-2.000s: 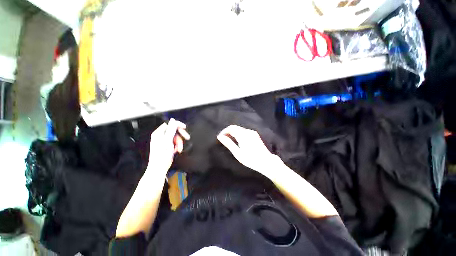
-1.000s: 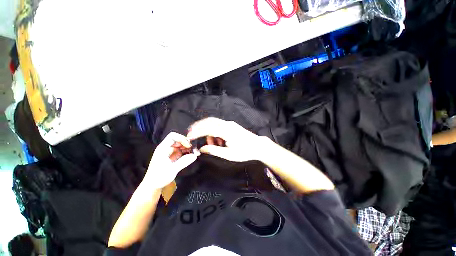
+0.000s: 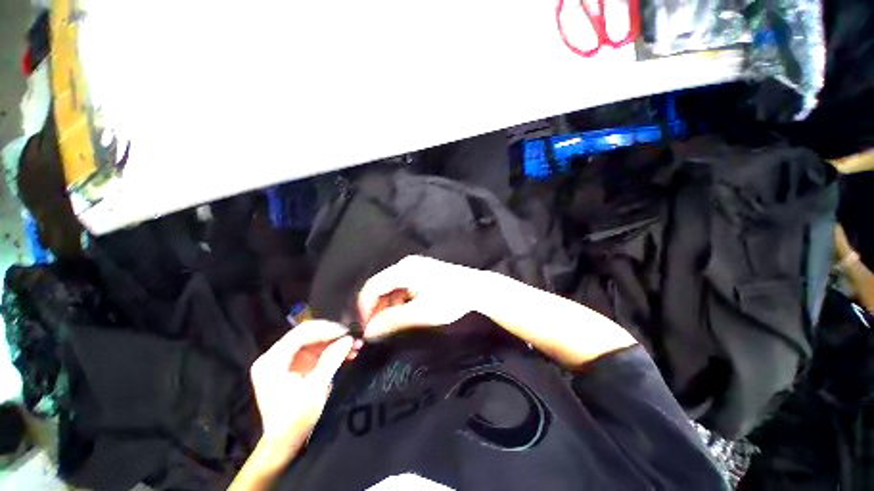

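Note:
A black garment piece (image 3: 383,225) is spread over the lap, in front of the white table's edge. My left hand (image 3: 299,369) and my right hand (image 3: 412,299) meet over the lap. Their fingertips pinch a small dark edge of black cloth (image 3: 356,331) between them. The fingers hide most of the pinched part. Which part of the garment it is, I cannot tell.
The white table (image 3: 335,86) has a yellow-taped left edge. Red-handled scissors (image 3: 599,24) and a clear plastic-wrapped packet (image 3: 695,27) lie at its right. Blue plastic (image 3: 594,146) shows below the table edge. Black cloth heaps (image 3: 709,278) lie right and left. Another person's arm shows at far right.
My hands were apart two seconds ago, then came together; they are now lower, nearer my chest, still pinching the cloth. The view has shifted over the table.

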